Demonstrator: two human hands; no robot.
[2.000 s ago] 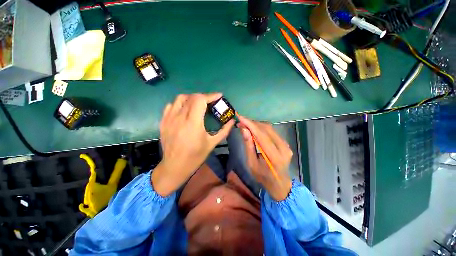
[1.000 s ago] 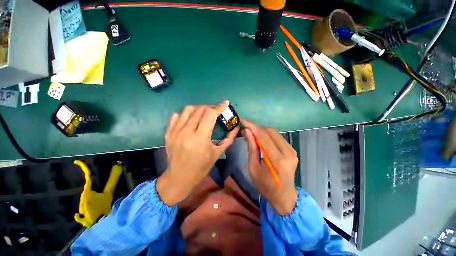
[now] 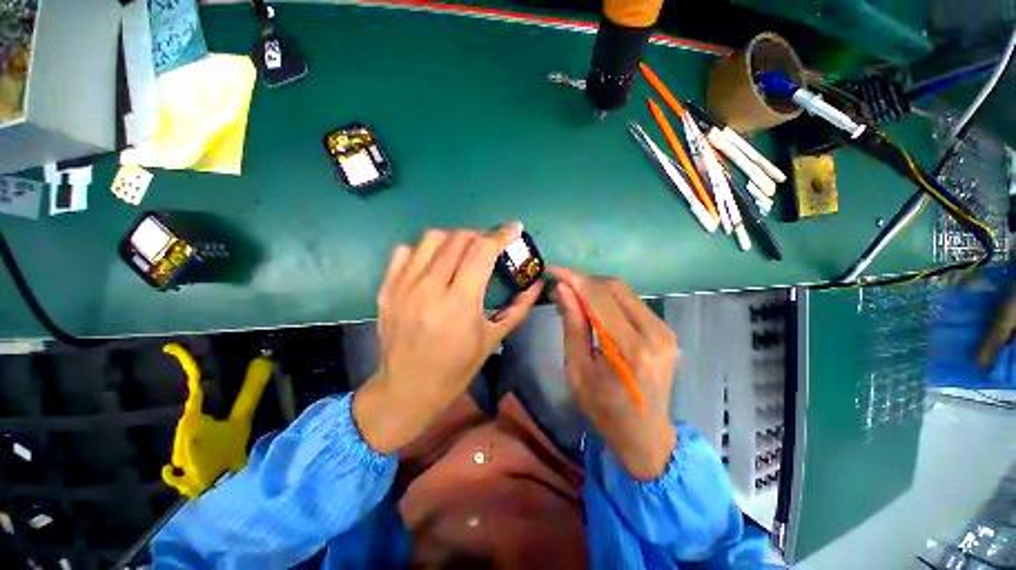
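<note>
My left hand [image 3: 437, 317] holds an open black watch case [image 3: 520, 259] between thumb and fingers at the front edge of the green mat. The case shows a white rectangle and gold parts inside. My right hand [image 3: 626, 362] holds an orange pry stick [image 3: 608, 347] like a pen, its tip end at the lower right side of the case; the exact contact is too small to tell. A second open case [image 3: 358, 157] lies on the mat [image 3: 446, 145]. A third open case [image 3: 159, 251] is at the left, with a dark piece beside it.
Tweezers [image 3: 672, 176], orange sticks and white rods [image 3: 746, 161] lie at the right, near a sponge [image 3: 816, 185] and brown pot [image 3: 754, 84]. An orange-and-black screwdriver [image 3: 618, 56] hangs at the far edge. A grey-white bin [image 3: 72, 89], yellow paper [image 3: 201, 117] and yellow tool [image 3: 214, 429] are left.
The view has shifted slightly, and the screwdriver shows more fully than two seconds ago. Both hands keep the same hold on the case and stick; the stick's angle is slightly changed.
</note>
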